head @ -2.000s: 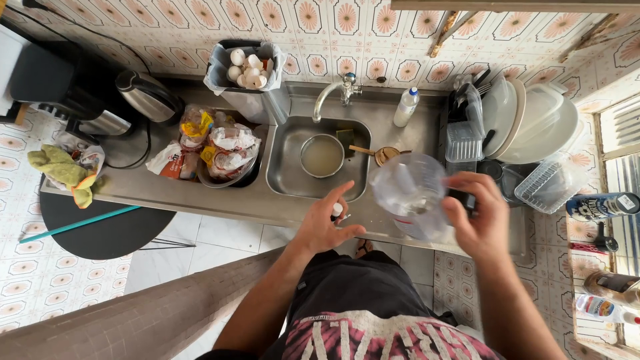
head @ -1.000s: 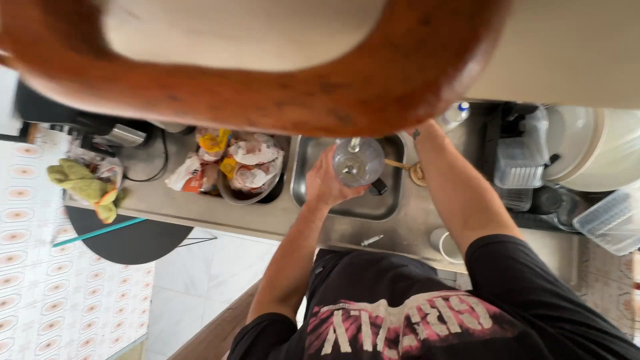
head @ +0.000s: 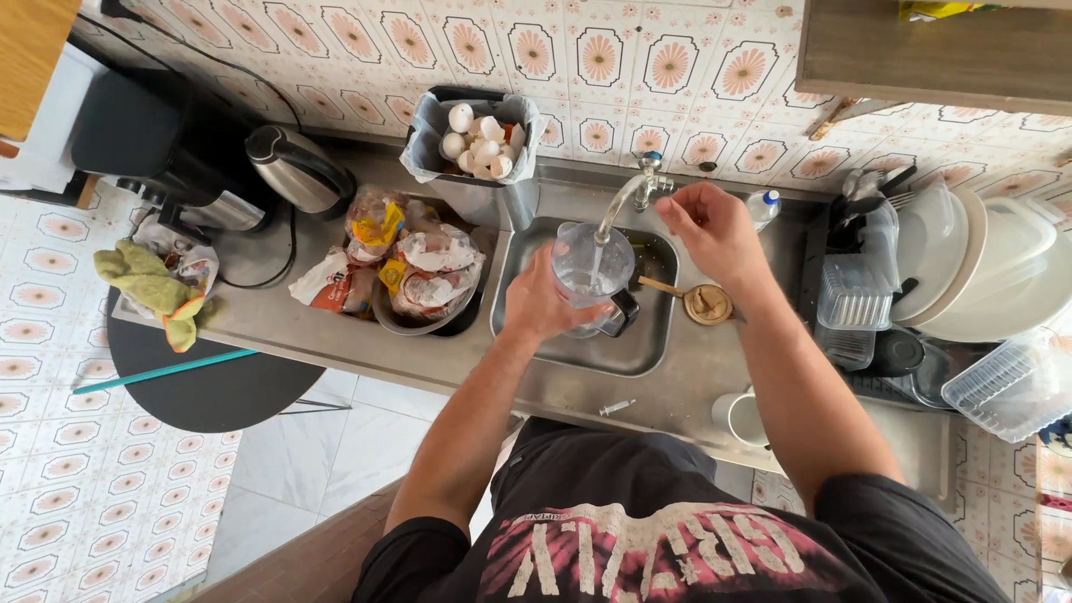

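Under the spout of the metal faucet (head: 624, 205), my left hand (head: 540, 297) holds a clear plastic pitcher (head: 593, 264) with a black handle. A stream of water runs into it above the steel sink (head: 645, 352). My right hand (head: 708, 226) is raised just right of the faucet's valve, fingers curled; whether it touches the valve is hard to tell, and nothing shows between the fingers. A wooden spoon (head: 708, 303) lies at the sink's right edge. A plastic syringe (head: 617, 408) rests on the counter's front, with a white mug (head: 741, 419) to its right.
A lined bin (head: 469, 176) of eggshells stands behind the sink. Left are bagged goods (head: 431, 272) in a bowl, a steel kettle (head: 300, 172) and a coffee machine (head: 167, 159). A rack of plates (head: 934, 260) stands right. A wooden shelf (head: 930, 63) overhangs the upper right.
The pitcher was in my right hand two seconds ago; my left hand holds it now, under the faucet. My right hand has moved beside the valve. A wooden cabinet edge no longer blocks the view.
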